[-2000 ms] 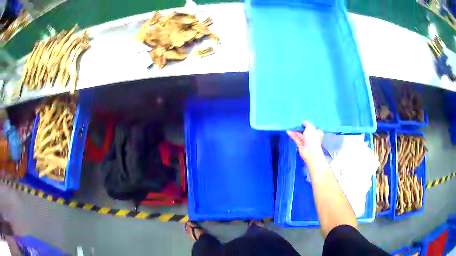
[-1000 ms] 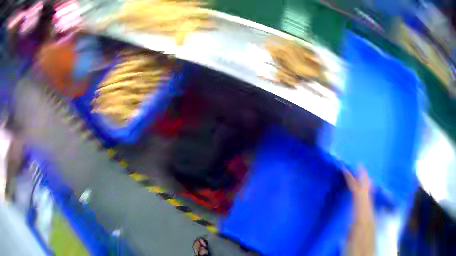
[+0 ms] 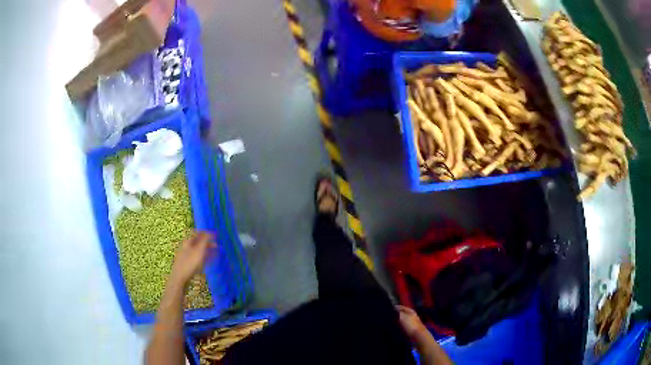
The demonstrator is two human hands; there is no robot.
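A blue crate (image 3: 208,214) at the left holds a mass of small yellow-green parts (image 3: 150,242) with a crumpled white liner sheet (image 3: 152,162) on top. My left hand (image 3: 194,255) is over the crate's right part, near its inner edge; its fingers are bent and blurred, and whether it holds anything cannot be told. My right hand (image 3: 410,322) is low in the picture, beside the red stool, partly hidden by my dark clothing; its grip cannot be told.
A blue crate of tan sticks (image 3: 464,121) stands at the right, by the bench (image 3: 603,235) with more sticks. A black cloth (image 3: 482,292) lies on the red stool (image 3: 410,264). Yellow-black tape (image 3: 332,146) crosses the floor. A cardboard box (image 3: 118,46) is at upper left.
The view has swung left, away from the bench front, to the crate of yellow-green parts. The light-blue crate held earlier is no longer in my hand's view. My left hand has appeared.
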